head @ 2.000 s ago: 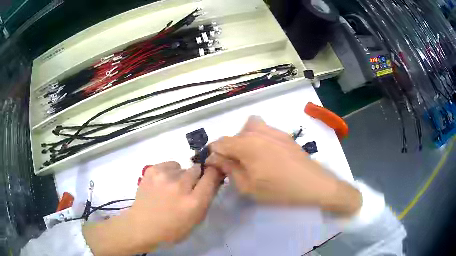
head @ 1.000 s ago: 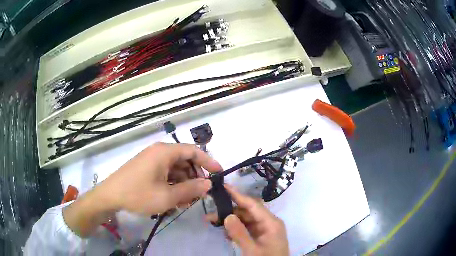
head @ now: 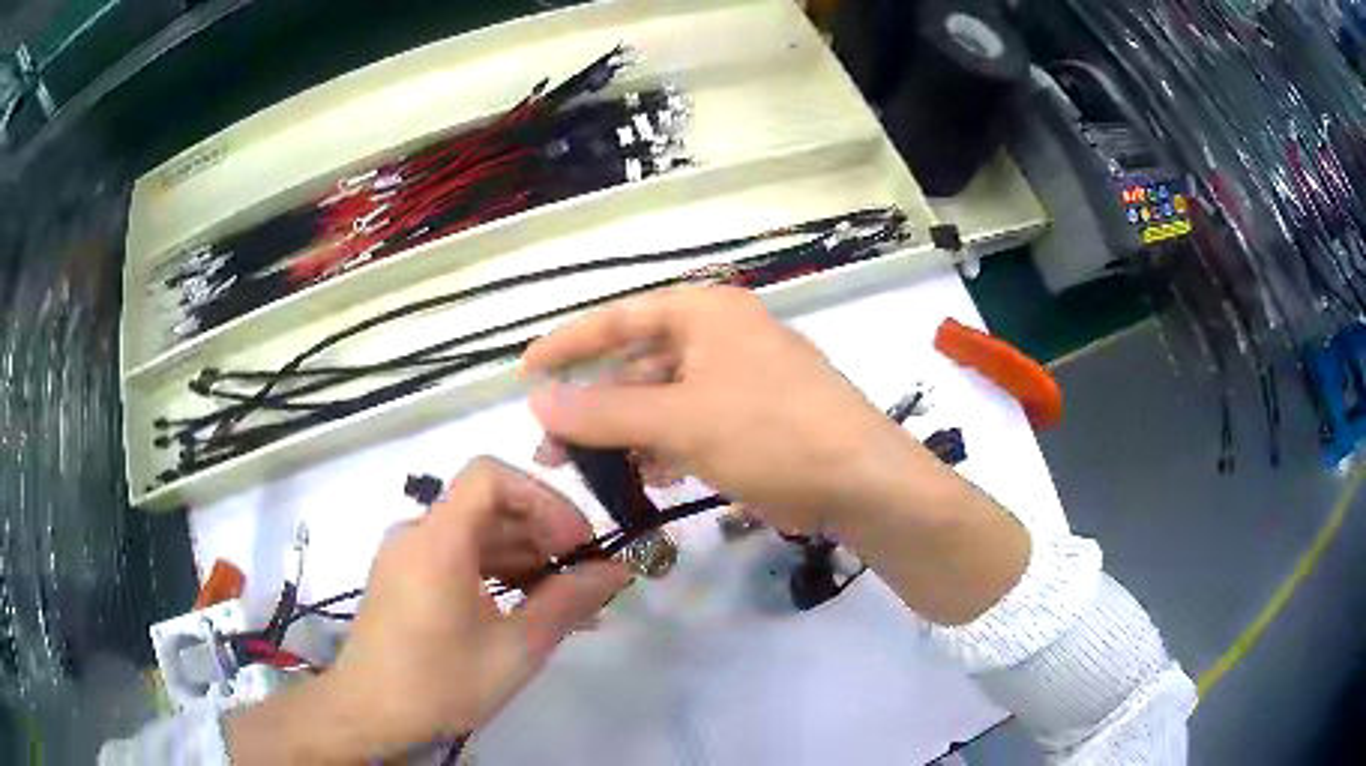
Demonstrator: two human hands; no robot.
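The harness (head: 689, 510), thin black wires, runs across the middle of the white board. My left hand (head: 465, 576) pinches the wires between thumb and fingers, left of the joint. A matte black tape strip (head: 611, 482) hangs from my right hand (head: 704, 392) down to the wires. My right hand is above the joint, its fingertips closed on the tape's upper part, which they partly hide. A small metal fixture (head: 652, 555) sits just below the joint. Black connectors (head: 814, 573) lie at the harness's right end.
The cream parts tray (head: 345, 397) with black leads and red-and-black wires lies beyond the board. Orange clamps are at the right (head: 999, 371) and left (head: 219, 584) edges. A white holder (head: 202, 653) is at lower left. Tape rolls (head: 951, 97) and a grey machine (head: 1071, 195) stand at upper right.
My right hand has moved from below the wires to above them, with the tape strip in its fingers. My left hand has shifted slightly down and keeps hold of the wires.
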